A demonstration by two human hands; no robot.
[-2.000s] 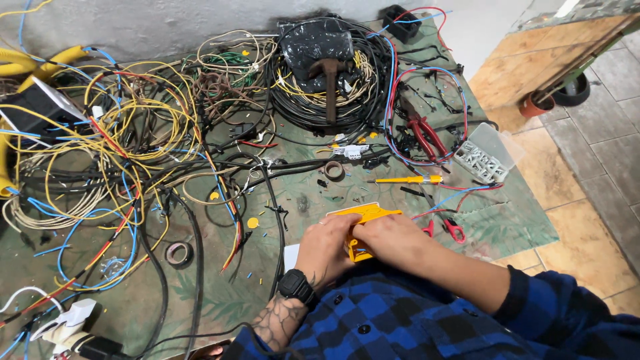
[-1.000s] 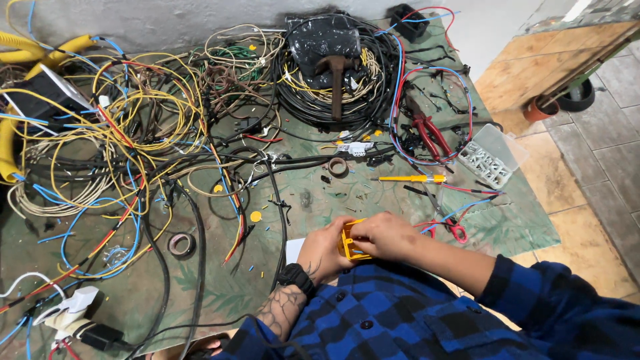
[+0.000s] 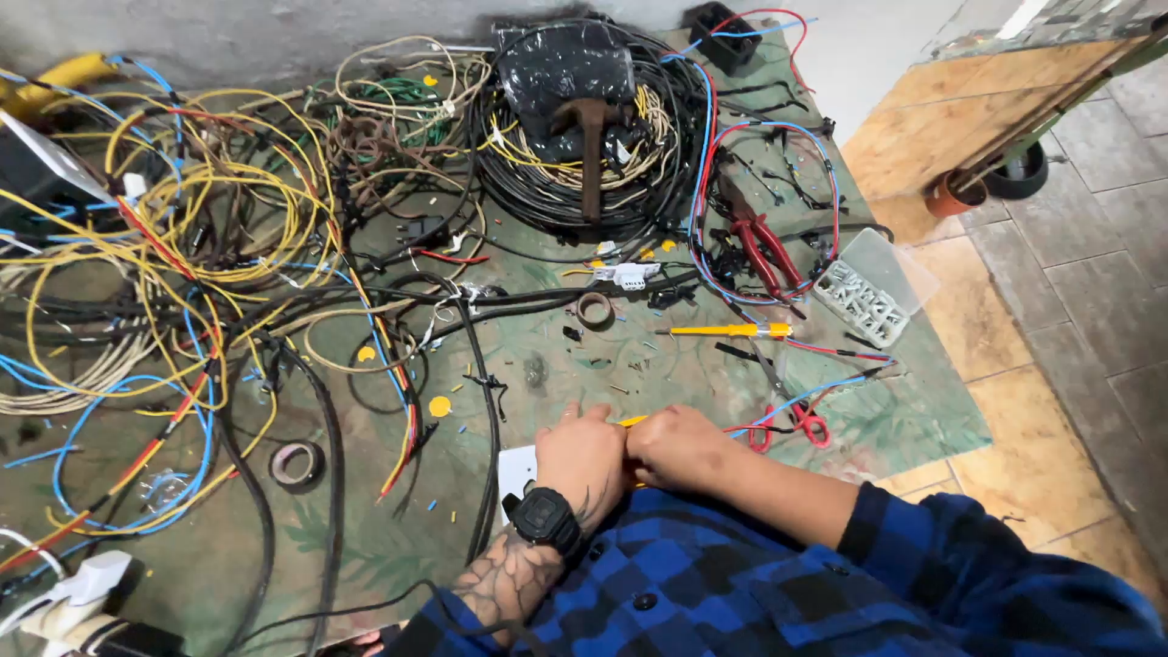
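Observation:
My left hand [image 3: 584, 453], with a black watch on the wrist, grips a yellow plastic box frame [image 3: 631, 422]. My right hand [image 3: 680, 447] is closed against the same frame, its fingers curled over the top. The two hands touch and cover most of the frame; what the fingertips do is hidden. A white plate [image 3: 516, 474] lies partly under my left wrist. Beyond the hands lie a few small screws [image 3: 620, 390] and a yellow screwdriver [image 3: 730, 330]. Red-handled scissors [image 3: 808, 425] rest right of my right hand.
Tangled wires [image 3: 237, 201] cover the left side. A hammer [image 3: 591, 151] lies on a black cable coil [image 3: 511, 192]. Red-handled pliers [image 3: 765, 251] and a clear case of connectors [image 3: 862, 306] are at the right. Rolls of tape [image 3: 297, 464] and a white connector block [image 3: 627, 276] lie on the table.
The yellow frame was more exposed one second ago; now my hands cover most of it. My right hand has closed over its top.

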